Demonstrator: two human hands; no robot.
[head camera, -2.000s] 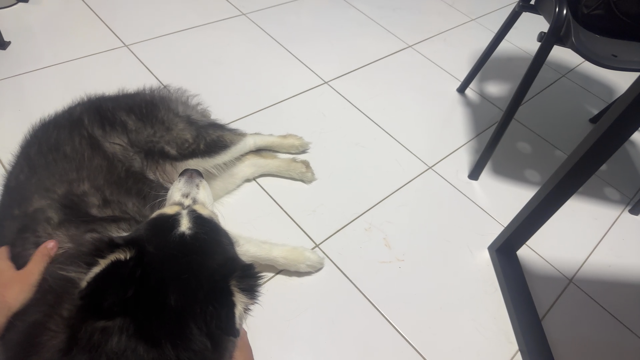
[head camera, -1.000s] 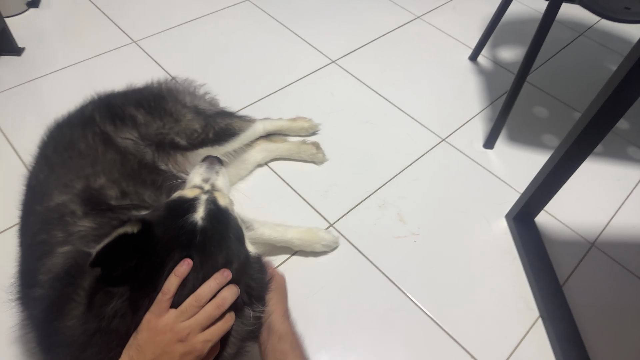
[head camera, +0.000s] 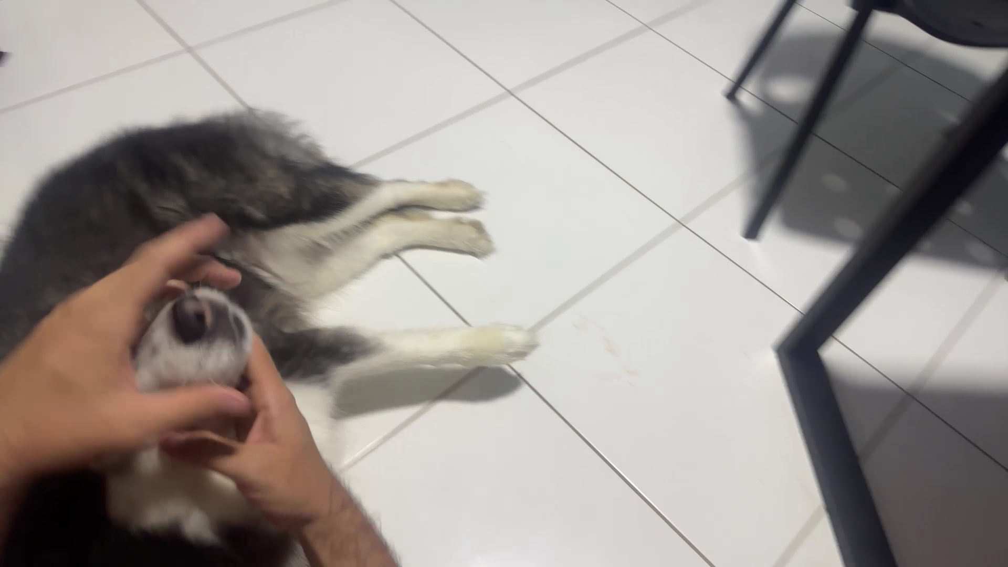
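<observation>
A black, grey and white long-haired dog lies on its side on the tiled floor, its pale legs stretched to the right. Its muzzle points up, with the dark nose toward me. My left hand curls around the muzzle from the left, thumb across the near side and fingers on the far side. From the right and below, my right hand cups the muzzle and jaw. The dog's eyes are hidden by my hands.
White floor tiles with dark joints surround the dog. A black metal frame with an angled corner stands at the right. Behind it are the thin legs of a dark chair and its shadow. Small faint marks show on a tile near the front paw.
Both my hands have moved from the back and side of the dog's head to its muzzle. The head has tipped back, with the nose now nearer me.
</observation>
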